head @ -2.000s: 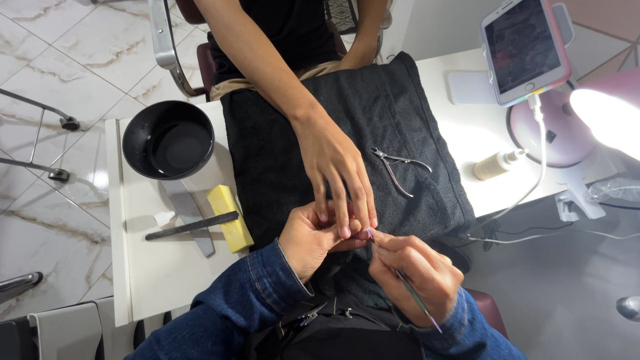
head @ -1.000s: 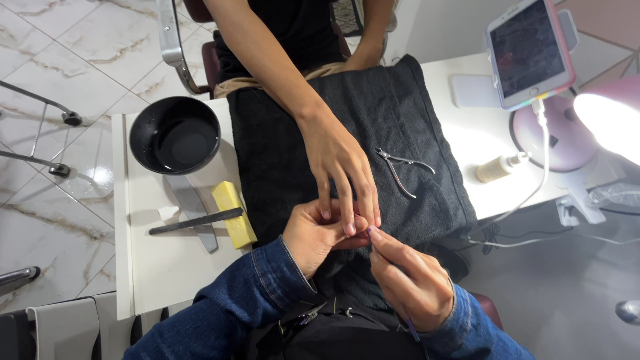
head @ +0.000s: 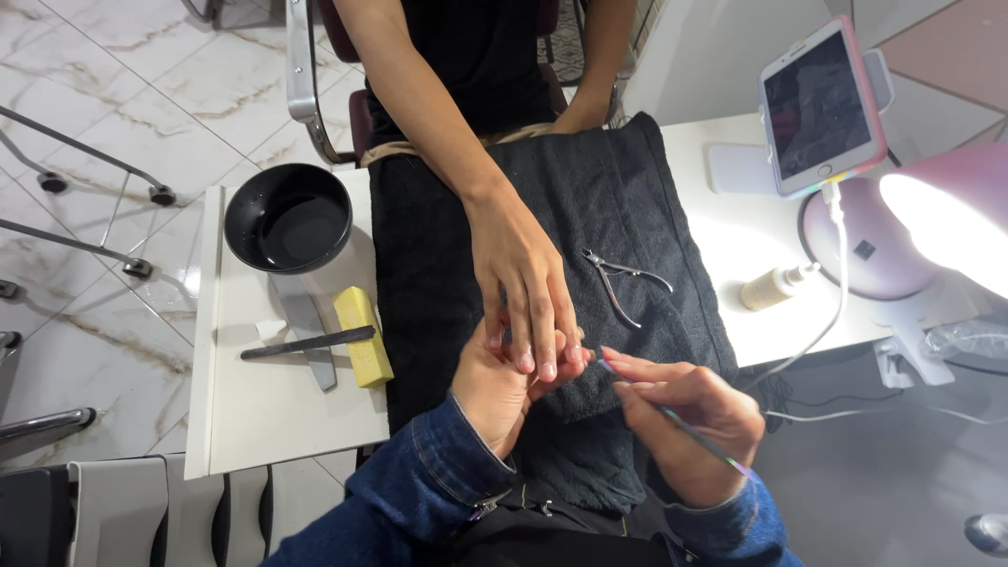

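Observation:
My left hand (head: 496, 386) holds the fingers of the other person's hand (head: 520, 268) from below, over a black towel (head: 425, 315). Between the thumb and fingers of my right hand (head: 693, 425) is a thin, iridescent metal manicure tool (head: 701, 441), its upper end close to the person's fingertips but a little apart from them. Both my sleeves are blue denim. Metal cuticle nippers (head: 610, 276) lie on the towel, above and between the person's hand and my right hand.
On the left of the white table (head: 276, 425) are a black bowl (head: 287, 219), a yellow buffer block (head: 362, 339), a dark nail file (head: 307, 343) and a grey file (head: 303, 315). To the right stand a small bottle (head: 776, 287), a phone on a holder (head: 823, 110) and a lit lamp (head: 945, 213).
My right hand has drawn a little away from the person's fingertips, with the tool still in it. The person's hand still rests on my left hand.

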